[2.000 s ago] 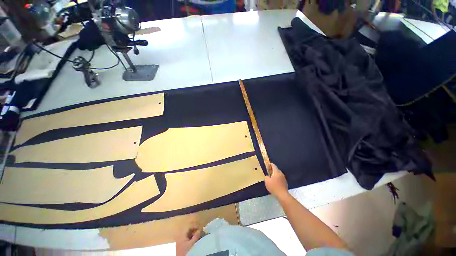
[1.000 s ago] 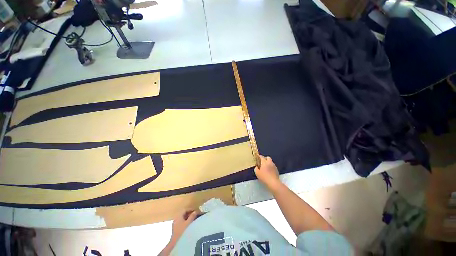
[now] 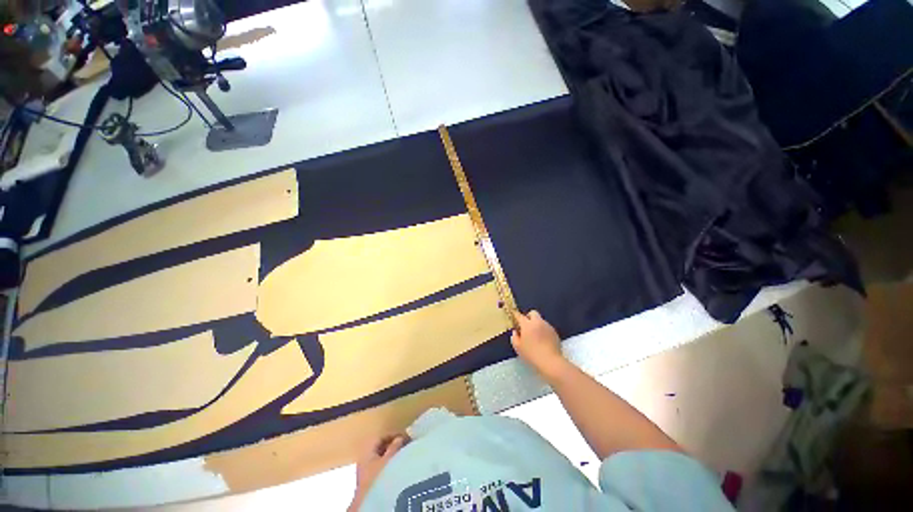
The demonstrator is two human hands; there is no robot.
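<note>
Tan card pattern pieces (image 3: 375,275) lie close together on flat dark fabric (image 3: 561,210), with dark gaps between them. A long yellow-brown ruler (image 3: 465,188) lies across the fabric along the right ends of the two right-hand pieces. My right hand (image 3: 537,340) is shut on the ruler's near end at the fabric's near edge. My left hand (image 3: 385,452) rests low by the brown paper (image 3: 330,435) at the near table edge, partly hidden by my shirt; whether it holds anything cannot be told.
A cutting machine on a grey base plate (image 3: 242,131) stands at the back left, with a small corded tool (image 3: 132,146) beside it. A crumpled dark cloth heap (image 3: 691,150) lies on the right. Greenish cloth (image 3: 816,415) lies on the floor at the lower right.
The ruler has moved left, from a gap beyond the pieces' right ends to against them, with my right hand still on it. The view has shifted and tilted.
</note>
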